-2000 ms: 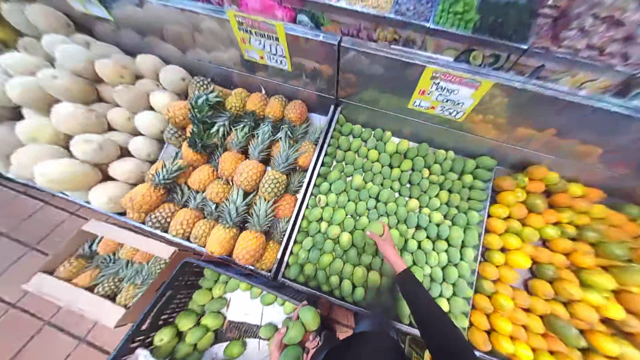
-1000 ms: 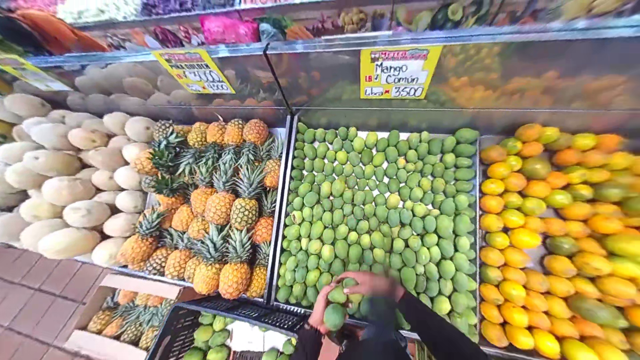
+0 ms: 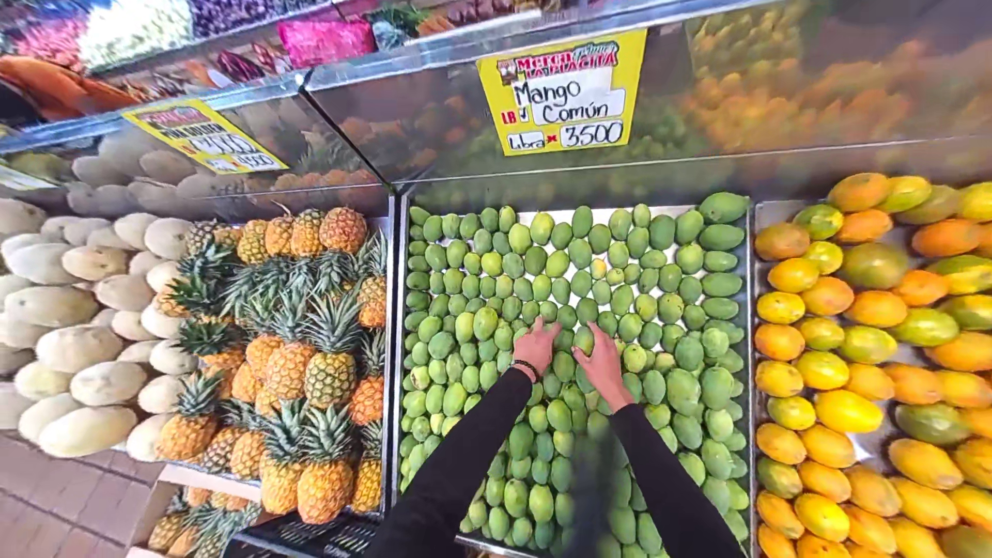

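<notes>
Rows of green mangoes (image 3: 540, 504) fill the middle display bin, with bits of its white bottom showing near the back. Both arms, in black sleeves, reach over them. My left hand (image 3: 536, 346), with a dark beaded bracelet at the wrist, rests on mangoes near the bin's middle; its fingers point away from me. Just to its right, my right hand (image 3: 603, 364) touches a green mango (image 3: 583, 339) with its fingertips. The hands are apart, and whether either one grips a mango is hard to tell. A yellow price sign (image 3: 563, 93) hangs on the metal panel behind.
Pineapples (image 3: 325, 492) and pale melons (image 3: 91, 428) lie in the left bin. Yellow-orange papayas (image 3: 849, 411) lie on the right, past a metal divider (image 3: 752, 372). At the lower left are a black plastic crate (image 3: 310, 536) and a cardboard box (image 3: 151, 504) with pineapples.
Both hands have moved forward from the bin's front edge onto the mangoes. One second ago they were close together there, with a mango between them. The view has shifted nearer to the mango bin.
</notes>
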